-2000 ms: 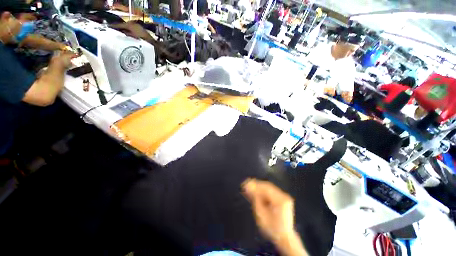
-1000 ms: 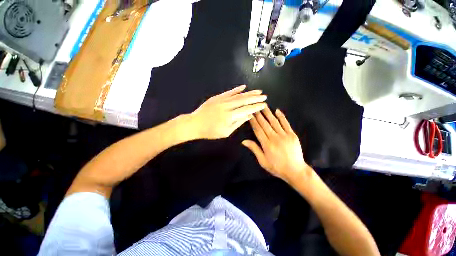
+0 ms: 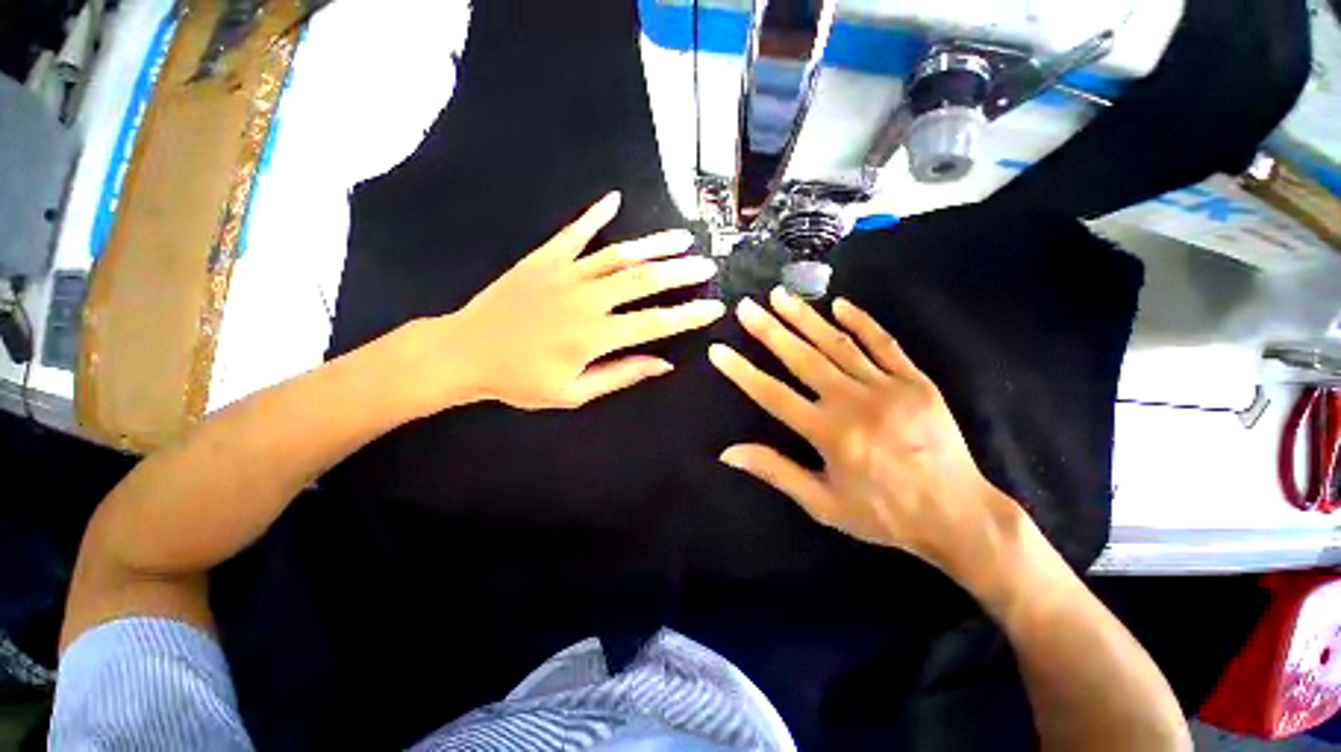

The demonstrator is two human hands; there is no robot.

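Observation:
A large black fabric panel (image 3: 544, 500) covers the table in front of the sewing machine and hangs over my lap. My left hand (image 3: 566, 316) lies flat on it, fingers spread, just left of and below the presser foot (image 3: 724, 243). My right hand (image 3: 868, 434) lies flat on the cloth just right of and below the foot, fingers spread. The fingertips of both hands are close together but apart. The needle is too small to make out. A black fabric strip (image 3: 1177, 125) is draped over the machine arm.
The tape-edged cardboard piece (image 3: 169, 250) lies on the table at the left. Red-handled scissors (image 3: 1307, 448) lie at the right table edge. A red and white container (image 3: 1302, 661) is below the table at right. The thread tension dial (image 3: 943, 132) sticks out of the machine head.
The view has tilted down and moved closer to the machine. Both hands have come nearer to the presser foot, my left hand's fingers have spread, and the hands have parted slightly.

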